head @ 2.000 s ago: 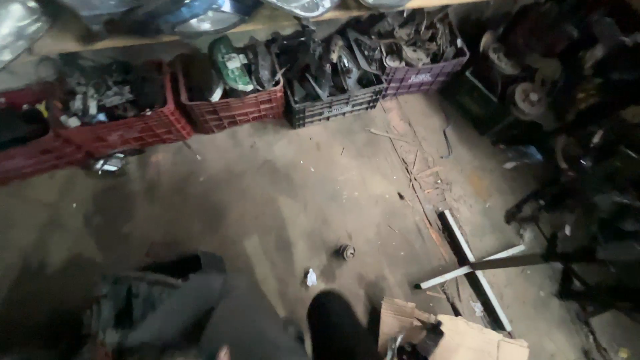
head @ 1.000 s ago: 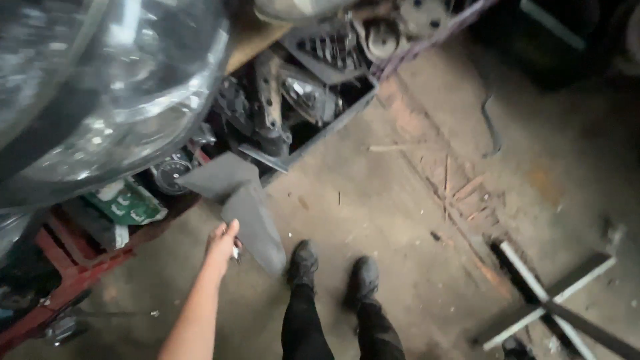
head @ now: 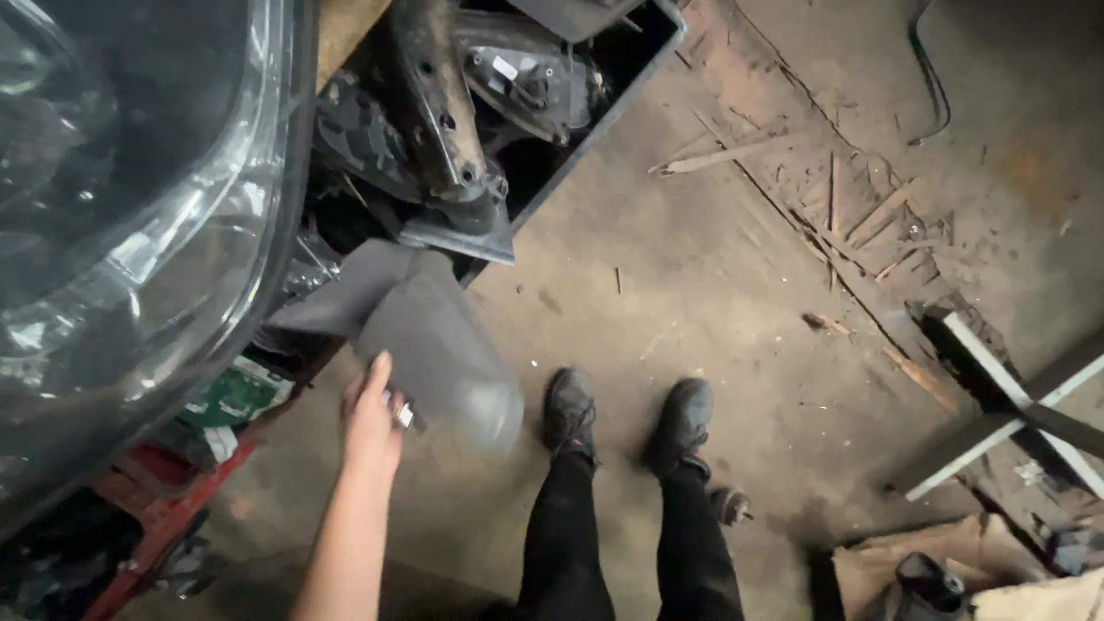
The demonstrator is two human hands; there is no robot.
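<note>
My left hand [head: 375, 410], with a ring on a finger, grips the lower left edge of a grey plastic panel [head: 440, 354], which looks like a car trim part. A broad flap of the panel reaches up and left, against the corner of a black crate [head: 595, 129] full of used car parts. A rusty metal bracket [head: 440, 103] and a dark lamp or mirror housing [head: 526, 78] lie in that crate. My right hand is out of the frame.
A large clear headlight [head: 216, 233] fills the upper left. Below it stands a red crate [head: 164, 483] with a green part [head: 237, 397]. On the floor lie wood splinters [head: 880, 211], a metal cross stand [head: 1026, 414], a small round part [head: 731, 506] and cardboard [head: 940, 552].
My view has come much closer to the crates since two seconds ago. The left hand, with the grey panel in it, appears one second ago and still holds it near the black crate.
</note>
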